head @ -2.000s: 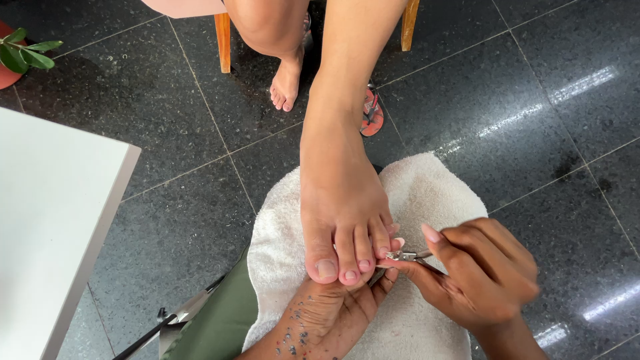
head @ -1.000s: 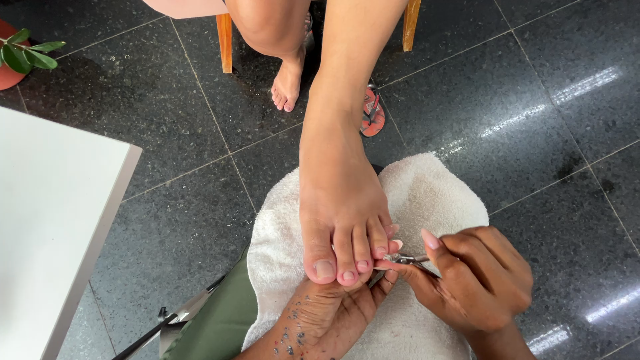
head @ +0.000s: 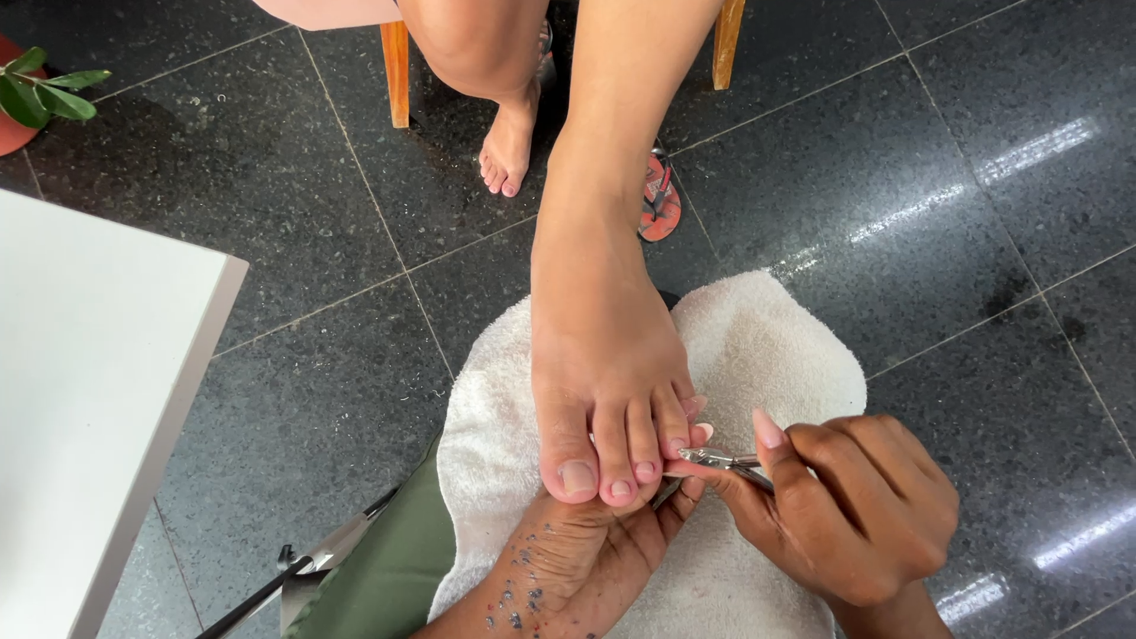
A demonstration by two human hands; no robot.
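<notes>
Another person's bare foot (head: 603,337) reaches down from the top, its toes over a white terry towel (head: 768,346) on my lap. My left hand (head: 590,550) lies palm up under the toes and supports the foot; dark specks dot its wrist. Its fingers curl behind the smaller toes and are partly hidden. My right hand (head: 843,506) grips metal cuticle nippers (head: 714,459), whose jaws are at the nail of a small toe (head: 674,435). Whether the jaws touch the skin is too small to tell.
A white tabletop (head: 98,382) juts in at left. The person's other foot (head: 508,151) rests on dark tiles, near a red flip-flop (head: 659,200). Wooden chair legs (head: 396,75) and a potted plant (head: 44,89) are farther off. A black rod (head: 257,596) lies beside my green-clad leg (head: 382,550).
My right hand has shifted slightly around the nippers, whose jaws stay by the same small toe. My left hand and the foot have not plainly moved.
</notes>
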